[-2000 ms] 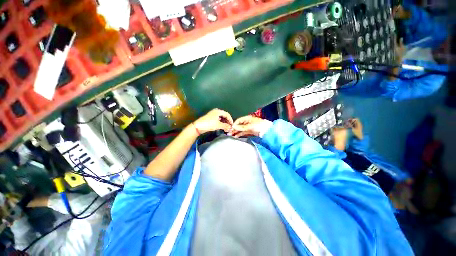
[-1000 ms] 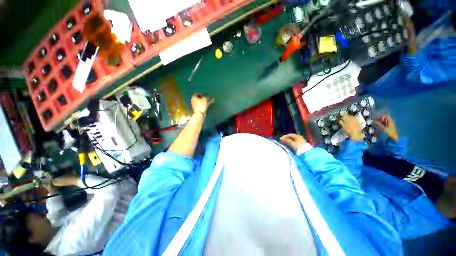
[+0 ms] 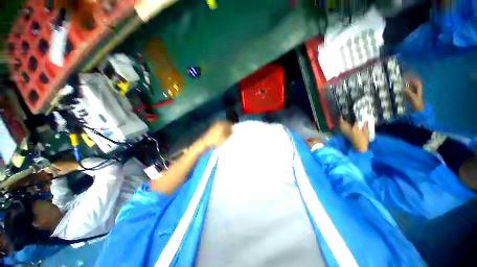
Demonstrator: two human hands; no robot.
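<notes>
A small round dark unit with a blue-white lit face (image 3: 193, 71) lies on the green mat (image 3: 230, 47), right of the amber adhesive sheet (image 3: 161, 65). My left hand (image 3: 218, 133) is off the mat, close to my chest, and blurred; whether it holds anything cannot be told. My right hand (image 3: 313, 142) is low at my right side, small and mostly hidden by my sleeve and body.
A red plastic stool (image 3: 263, 88) stands beyond the bench's near edge. Orange-red gridded trays (image 3: 37, 52) are at upper left, a grey-white vented box (image 3: 107, 112) at left. At right, another person's hands (image 3: 358, 136) are over a tray of round parts (image 3: 384, 88). Another person in white sits at left.
My left hand has drawn back from the mat towards my chest. The lit round unit now shows on the mat. The view has shifted, bringing the stool and the right-hand tray higher in the picture.
</notes>
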